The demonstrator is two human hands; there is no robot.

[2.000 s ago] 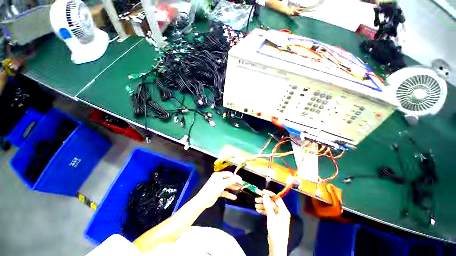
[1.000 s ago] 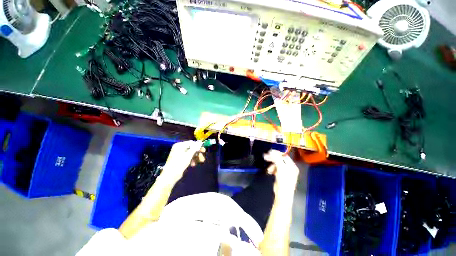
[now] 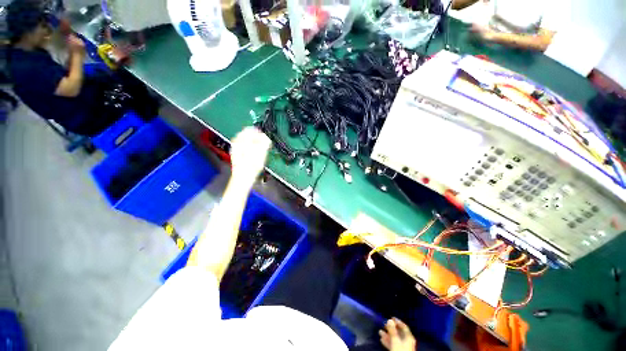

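Observation:
My left hand (image 3: pixel 250 147) is stretched out over the bench's front edge, at the left end of the black cable pile (image 3: pixel 340 92). It is overexposed, and I cannot tell whether its fingers hold a cable. My right hand (image 3: pixel 398 336) is low at the bottom of the view, partly cut off, with fingers loosely apart and no cable visible in it. The cream cable tester (image 3: pixel 453 144) stands right of the pile. Orange and red test leads (image 3: pixel 439 248) loop from its front over the orange-yellow fixture strip (image 3: pixel 412 264). One lead's pale plug (image 3: pixel 371 262) hangs free.
Blue bins with black cables stand below the bench, one under my left arm (image 3: pixel 278 264) and one farther left (image 3: pixel 171 188). A white fan (image 3: pixel 202 38) stands at the back. A seated person (image 3: pixel 44 79) is at far left; another person's forearm (image 3: pixel 515 39) lies across the bench's far side.
The view has swung left. My left hand has moved from near the fixture strip up to the cable pile. My right hand has dropped away from the test leads.

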